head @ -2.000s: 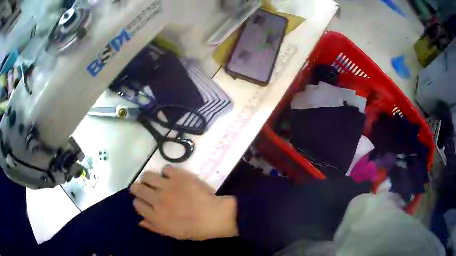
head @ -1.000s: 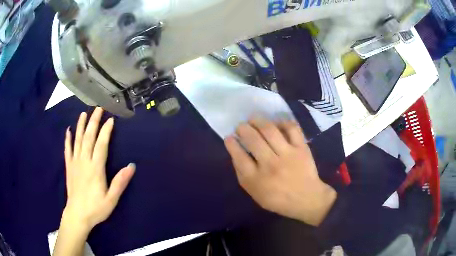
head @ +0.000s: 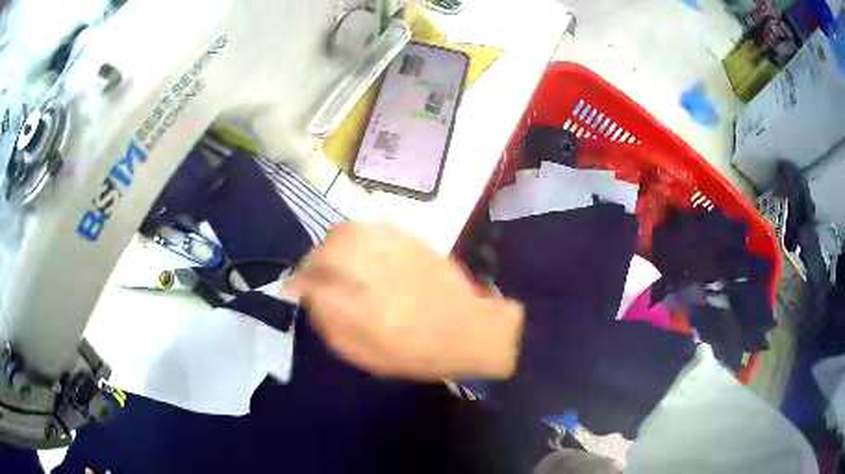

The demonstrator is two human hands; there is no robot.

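My right hand (head: 403, 305) is blurred, its fingers curled at the upper right edge of a thin white piece (head: 208, 356) with a navy strip. Whether it grips the piece cannot be told. Large navy cloth (head: 324, 421) lies below the hand, reaching under the machine head. Of my left hand, only fingertips (head: 96, 470) show at the bottom edge. The shears (head: 181, 280) lie beside the machine arm, their handles partly covered. A folded navy piece (head: 255, 208) and striped trim (head: 306, 199) lie behind them.
The sewing machine arm (head: 116, 176) slants across the left. A lit phone (head: 414, 120) lies on yellow paper (head: 484, 63). A red basket (head: 639, 106) with navy, white and pink pieces stands at the right. A carton (head: 788, 116) is beyond it.
The view has swung right, showing more of the basket. My right hand has moved from the white piece's middle to its edge near the shears. My left hand has almost left the picture.
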